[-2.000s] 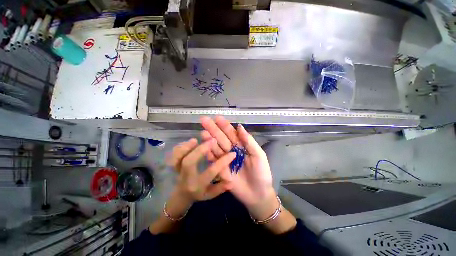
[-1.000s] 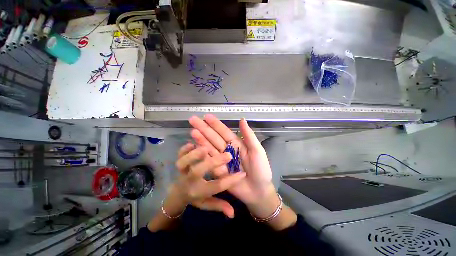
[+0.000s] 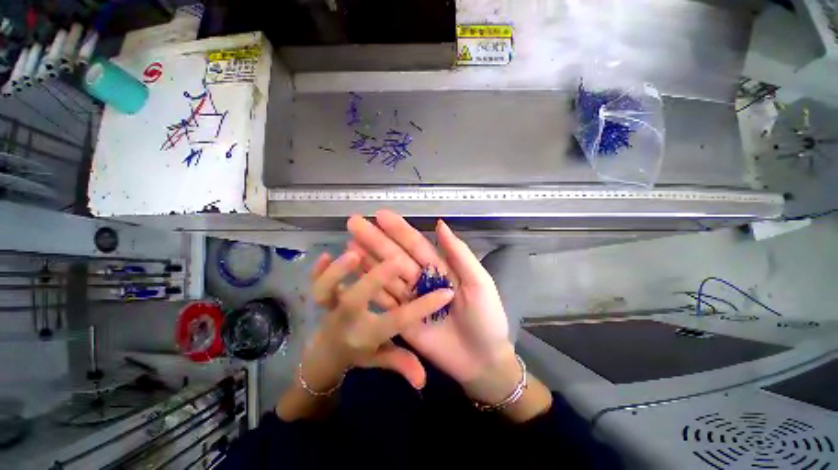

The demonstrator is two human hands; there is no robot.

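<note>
My right hand [image 3: 473,317] is palm up in front of the tray edge, fingers extended, with a small bunch of cut blue wires [image 3: 434,292] lying in the palm. My left hand [image 3: 363,317] is back up, fingers apart, with a fingertip touching the bunch and its thumb lower down. Part of the bunch is hidden by that finger. More loose blue wires [image 3: 390,149] lie scattered on the grey output tray [image 3: 496,151]. A clear plastic bag [image 3: 643,138] with blue wires inside sits at the tray's right part.
A ruler strip [image 3: 533,195] runs along the tray's near edge. The white machine cover [image 3: 119,174] at left holds red and blue wire bits [image 3: 198,124] and a teal cylinder [image 3: 116,87]. Red [image 3: 199,330] and black [image 3: 254,329] coils lie lower left. A grey machine [image 3: 643,404] stands lower right.
The dark mechanism and pale hoses above the tray's left end are gone from view. My left hand's fingers have shifted over the bunch, with the thumb apart. My right palm still bears the wires.
</note>
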